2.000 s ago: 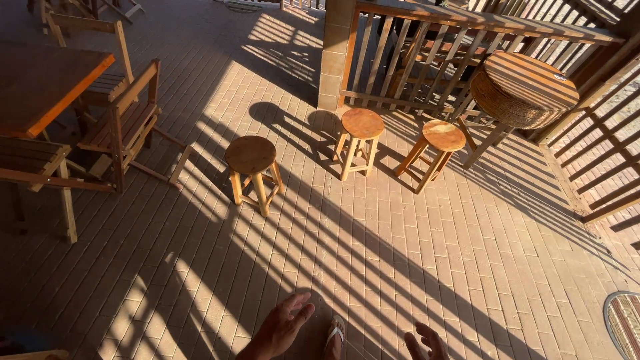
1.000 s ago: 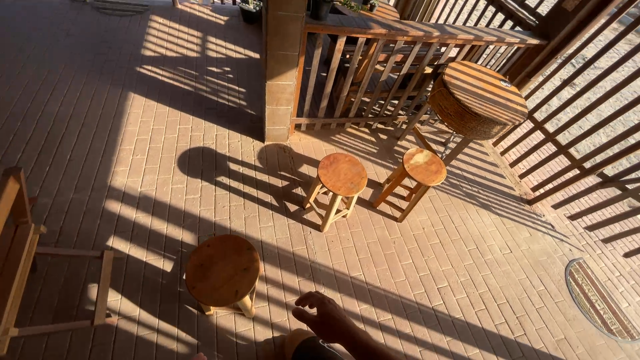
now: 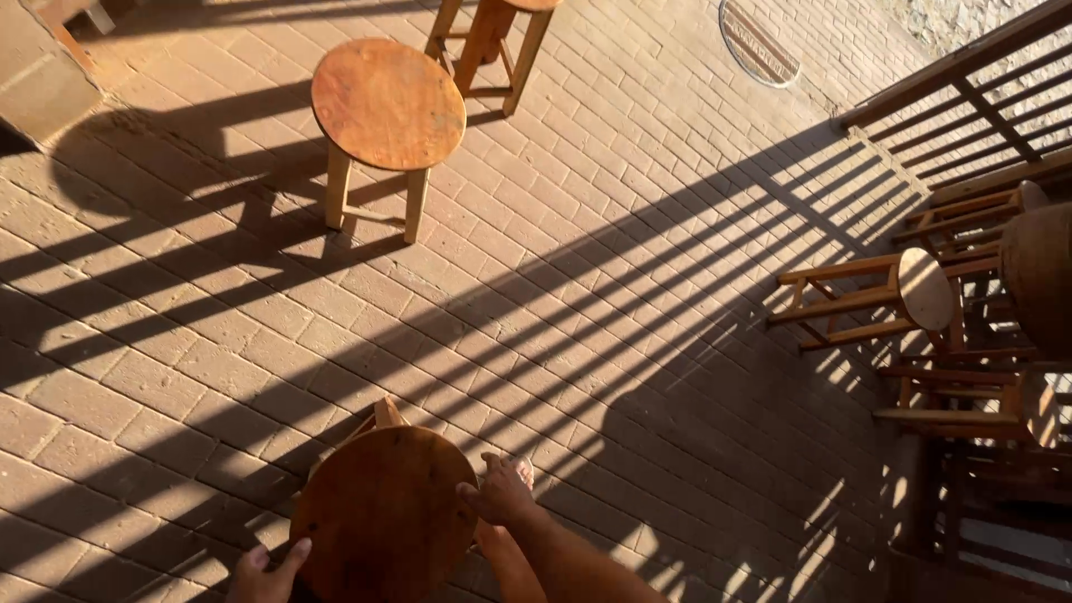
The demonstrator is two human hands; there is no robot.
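A round wooden stool [image 3: 385,519] stands right below me, its reddish-brown seat between my two hands. My right hand [image 3: 500,492] is at the seat's right rim, with the thumb over the edge. At the lower left rim is my left hand [image 3: 270,574], thumb and fingers apart, the thumb at the edge. Whether either hand grips the seat firmly cannot be told. Part of my foot shows behind the right hand. Farther forward stands a second round wooden stool [image 3: 389,105], with nobody touching it.
Another wooden stool [image 3: 481,50] is cut off at the top. To the right, several stools [image 3: 924,289] surround a barrel-like table [image 3: 1038,280]. A wooden railing [image 3: 963,79] runs at the upper right. An oval plate [image 3: 760,42] lies in the brick floor. A pillar base [image 3: 46,71] is upper left.
Both hands are now at the rim of the near stool; one second ago a hand was beside it in the air. The view has swung round to the right and come closer.
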